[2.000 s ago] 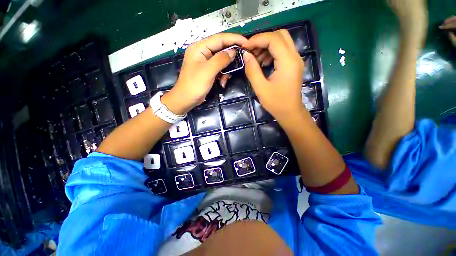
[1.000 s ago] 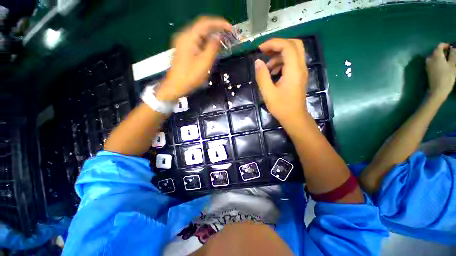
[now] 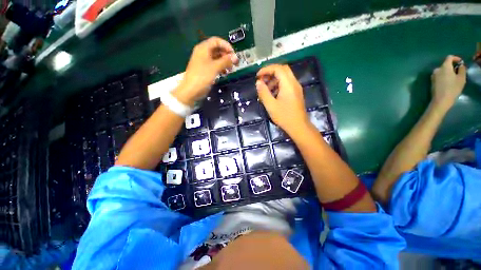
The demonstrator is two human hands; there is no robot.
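Observation:
The black gridded tray [image 3: 257, 157] lies under my hands. Square housings, black inside with thin white rims, lie in its nearest row, one of them [image 3: 260, 184] near the middle. White square units [image 3: 193, 121] sit in its left pockets. Small white parts [image 3: 242, 105] are scattered in its far pockets. Another black housing [image 3: 237, 35] lies on the green surface beyond the pale strip. My left hand [image 3: 207, 66] is over the strip with its fingertips close together; whether it holds a tiny part cannot be told. My right hand [image 3: 280, 93] is over the tray's far part, fingers curled; its contents cannot be told.
A grey metal post [image 3: 263, 26] rises from the pale strip [image 3: 337, 28]. A second dark tray [image 3: 112, 108] is at the left. A few white bits [image 3: 348, 85] lie on the green surface. Another person's hand [image 3: 448, 83] and blue sleeve are at the right. A white object [image 3: 100, 15] is top left.
The housing that was in my left hand now lies beyond the strip, and my left hand has drawn back from it. My right hand has curled its fingers. The view has shifted.

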